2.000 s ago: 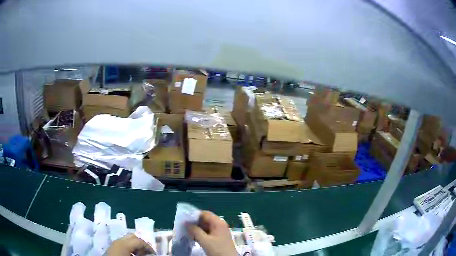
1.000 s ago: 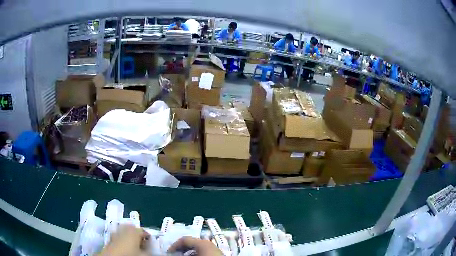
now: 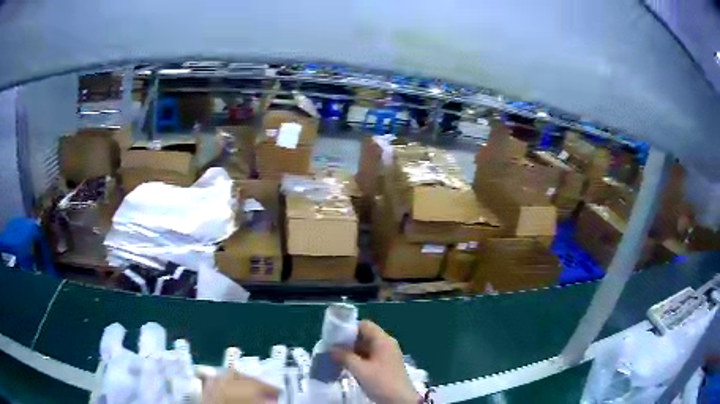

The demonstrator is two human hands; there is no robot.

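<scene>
My right hand [image 3: 377,357] holds a slim unit in a milky protective bag [image 3: 338,335] upright above the tray, its lower part blue-grey. My left hand [image 3: 237,389] is low at the picture's bottom edge, blurred, over the tray; what its fingers hold cannot be told. The white packing tray [image 3: 99,387] lies in front of me, cut off by the bottom edge. Bagged units [image 3: 151,341] stand at its left. Slim white units [image 3: 279,357] stand near its middle.
The green conveyor belt [image 3: 458,327] runs across, with a slanted metal post [image 3: 620,260] at the right. A crumpled clear plastic bag [image 3: 635,363] lies by the post. Open cartons [image 3: 320,233] and a white sheet heap [image 3: 174,221] stand beyond. A grey shelf [image 3: 355,35] hangs overhead.
One second ago both hands were low over the tray. Now my right hand is raised to the right with a bagged unit. The view has shifted.
</scene>
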